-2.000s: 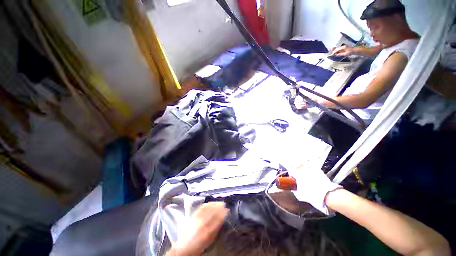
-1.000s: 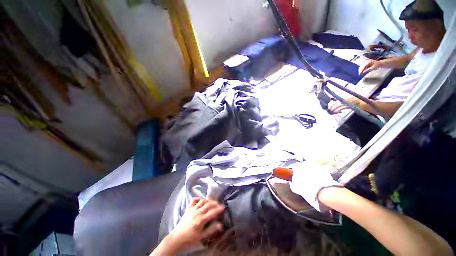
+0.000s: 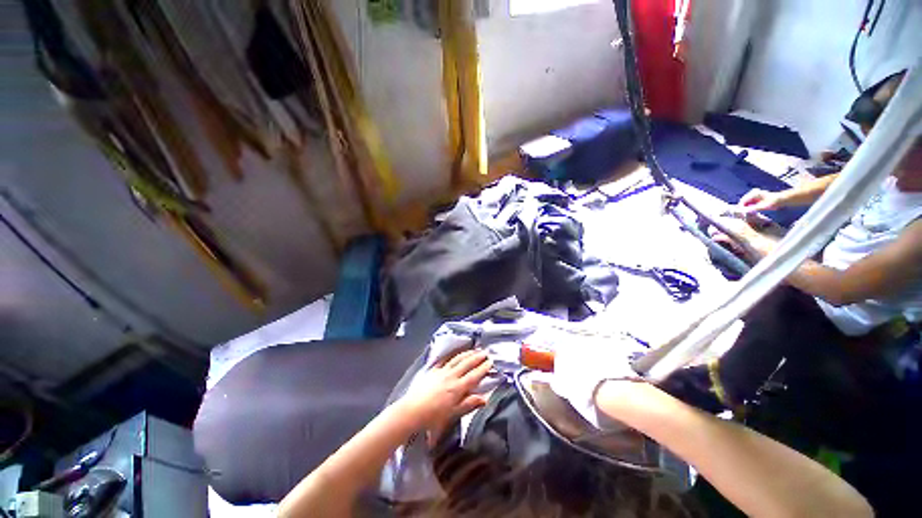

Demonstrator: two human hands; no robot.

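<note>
The dark grey garment (image 3: 495, 435) with its pale inner side lies over the right part of the padded form (image 3: 303, 410). My left hand (image 3: 451, 390), bare, lies on the garment with its fingers spread. My right hand (image 3: 596, 369), in a white glove, is shut on the steam iron (image 3: 576, 415), whose orange handle end shows at the glove's left. The iron is on or just over the garment, right of my left hand; contact cannot be told. The garment's near part is blurred and partly hidden by dark hair-like strands.
A crumpled dark garment pile (image 3: 485, 248) lies behind the form. Black-handled scissors (image 3: 675, 282) lie on the white table (image 3: 632, 238). A thick whitish hose (image 3: 789, 258) slants down to the right hand. A person (image 3: 869, 243) works opposite, beside navy pieces (image 3: 708, 162).
The view has swung left, so the scene sits further right. My left hand has moved up the garment with its fingers now straighter. The iron is nearer to my left hand.
</note>
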